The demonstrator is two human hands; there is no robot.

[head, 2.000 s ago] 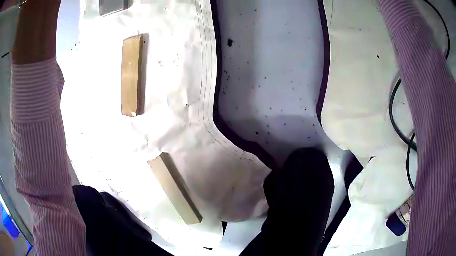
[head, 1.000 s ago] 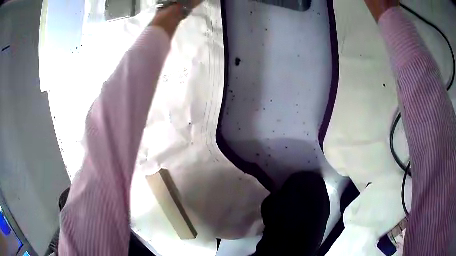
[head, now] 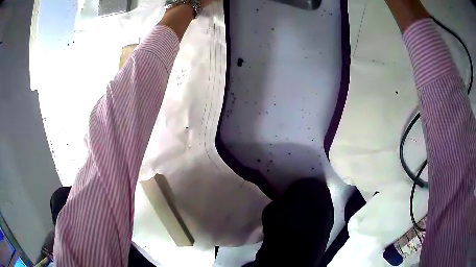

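Observation:
A white paper pattern (head: pixel 182 120) lies on the left over dark purple fabric (head: pixel 228 68), which shows as a thin dark edge. A second white paper piece (head: pixel 381 125) lies on the right, also edged in purple. A dark grey plate (head: pixel 302 2), apparently the machine's base, is cut off at the top edge between them. My left hand (head: pixel 209 3) is mostly cut off at the top, over the left paper's edge; its fingers are hidden. My right hand is beyond the top edge; only the wrist and sleeve show at the right.
A pale wooden bar (head: pixel 167 211) and a partly hidden one (head: pixel 127 55) lie on the left paper. A grey metal block (head: pixel 114 6) is at the top left. Black cable (head: pixel 404 143) loops by my right sleeve. My dark-clothed knee (head: pixel 297 219) rests at the bottom centre.
My left arm has swung right and forward across the left paper, covering much of one wooden bar. The grey plate has come into view at the top. My right hand has moved out past the top edge.

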